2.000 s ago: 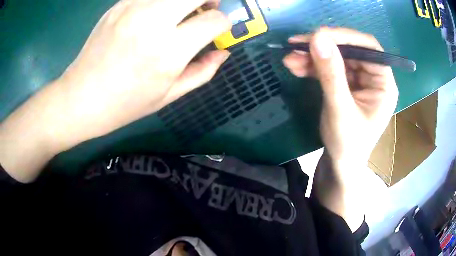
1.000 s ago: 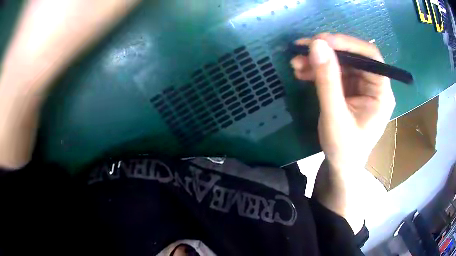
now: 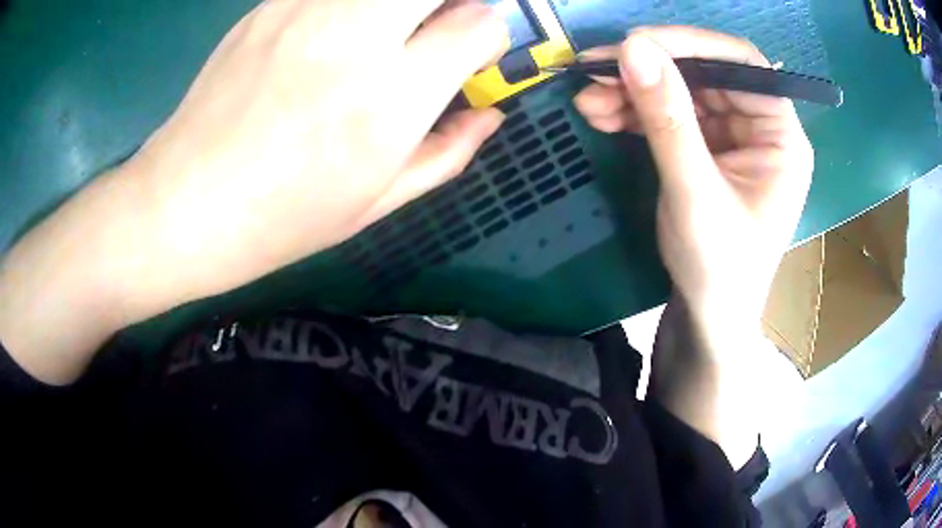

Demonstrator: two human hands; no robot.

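Observation:
My left hand [image 3: 320,113] holds a yellow-and-black housing [image 3: 496,88] at the top centre; fingers hide its left part and the top edge of the picture cuts it off. My right hand [image 3: 713,155] holds black tweezers [image 3: 759,79] like a pen. The tweezer tip is at the housing's lower yellow rim, beside a small dark rectangle. Whether a pad is in the tip, I cannot tell. Below the housing lies the clear release sheet [image 3: 563,242] with rows of black adhesive pads [image 3: 513,175]; my left hand covers part of it.
More yellow-and-black housings [image 3: 897,23] lie at the top right. An open cardboard box [image 3: 852,278] is below the green bench's [image 3: 837,175] right edge. Faint pale outlines run across the bench top near the upper right.
One second ago my left hand was a blur at the upper left and no housing showed there. Now it holds a housing at top centre, and the tweezer tip is at its rim.

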